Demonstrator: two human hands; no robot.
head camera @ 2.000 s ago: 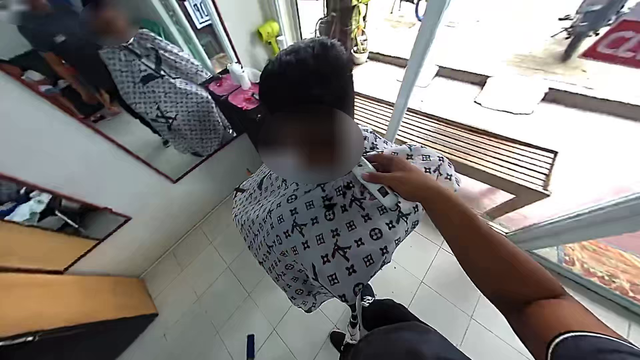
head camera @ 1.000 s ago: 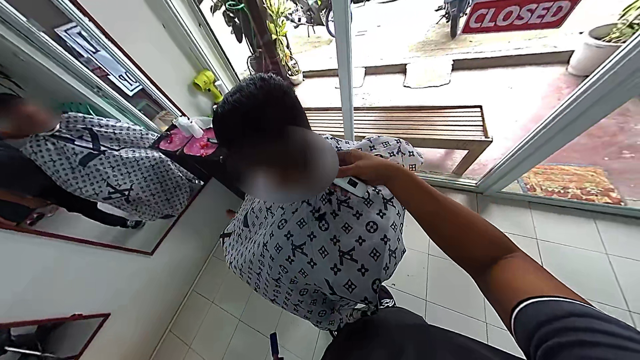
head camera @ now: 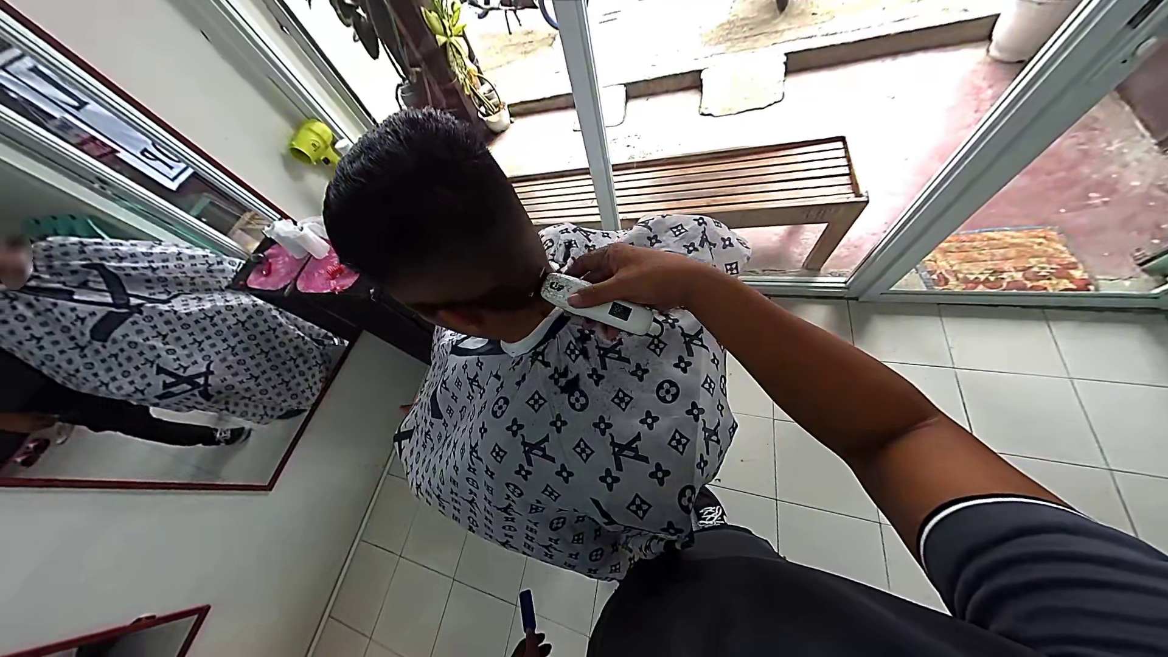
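Observation:
My right hand (head camera: 630, 274) holds a white hair clipper (head camera: 598, 306), its head against the back of the neck of a seated person with short dark hair (head camera: 429, 192). A white barber cape (head camera: 584, 429) with a dark monogram print covers the person's shoulders and body, with cut hair lying on it near the neck. A white neck band (head camera: 534, 336) circles the neck. My left hand (head camera: 531, 646), mostly cut off at the bottom edge, grips a dark blue comb (head camera: 527, 610) that points upward.
A framed mirror (head camera: 274, 456) hangs on the left wall. Beside it, a dark counter (head camera: 383, 319) holds pink items (head camera: 324, 274) and white bottles (head camera: 299, 237). A yellow-green hair dryer (head camera: 313, 142) is near the window. Beyond the glass stands a slatted wooden bench (head camera: 730, 182).
The view has shifted. The clipper stays by the person's neck in my right hand. My left hand now shows at the bottom edge with the comb, where earlier mainly the comb was visible.

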